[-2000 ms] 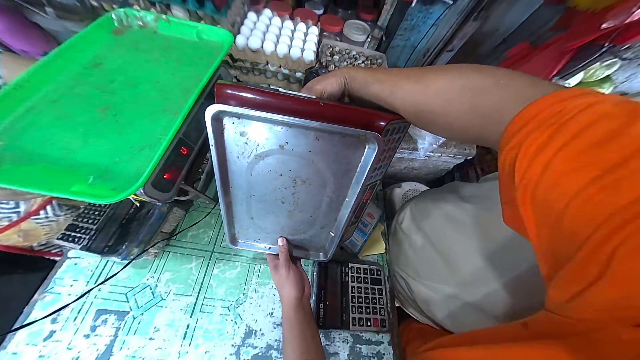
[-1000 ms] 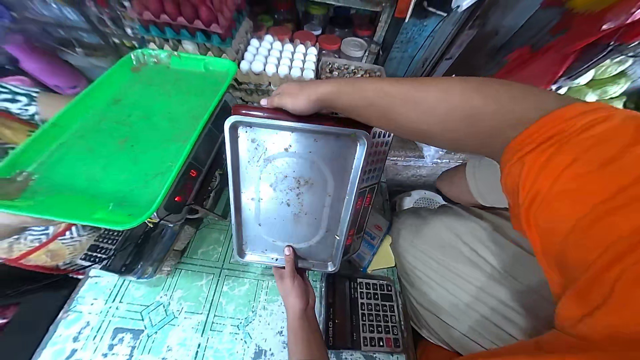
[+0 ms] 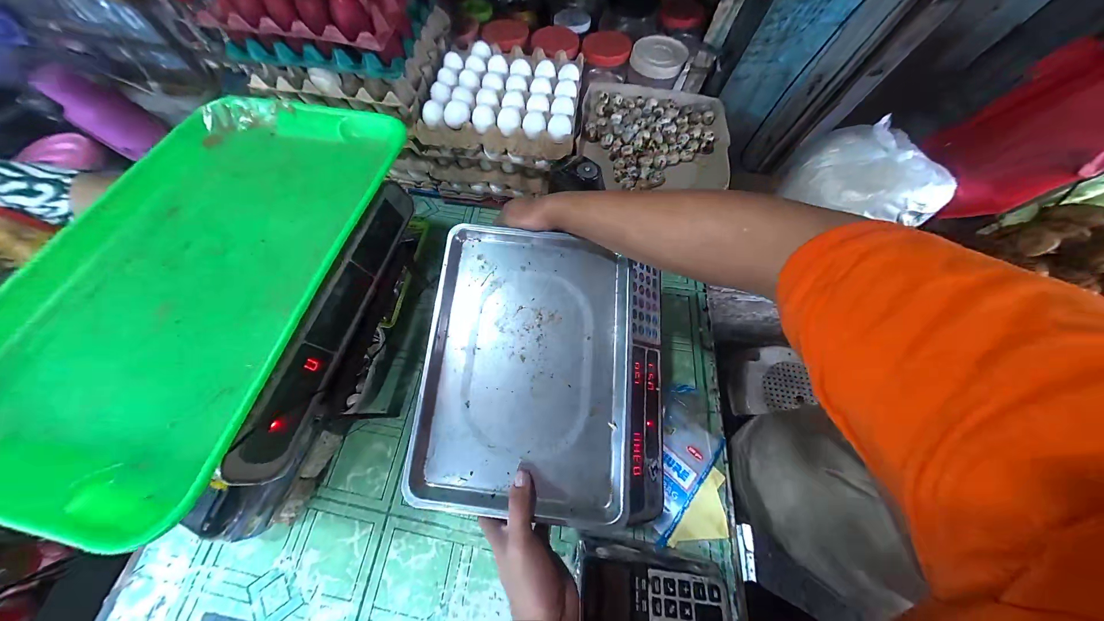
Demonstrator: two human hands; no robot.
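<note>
A digital scale (image 3: 647, 405) with a rectangular metal tray (image 3: 535, 362) lies almost flat over the green tiled-pattern tabletop. Red digits glow on the panel along its right side. At the near edge, my left hand (image 3: 526, 552) has its thumb on the tray rim and its fingers underneath. My right hand (image 3: 530, 213) grips the far end, its fingertips hidden behind the edge. To the left is a second scale (image 3: 302, 388), also lit red, under a large green plastic tray (image 3: 172, 302). Whether the scale in my hands touches the table cannot be told.
A calculator (image 3: 664, 595) and a plastic packet (image 3: 690, 457) lie near the scale. Behind stand egg trays (image 3: 500, 138), a box of quail eggs (image 3: 655, 99) and lidded jars (image 3: 606, 52). A co-worker's patterned sleeve (image 3: 39, 191) shows at far left. A black cord runs between the scales.
The scale in my hands has gone from steeply tilted to nearly flat, and its lit panel now shows. Both hands have stayed at its opposite ends. The view has shifted.
</note>
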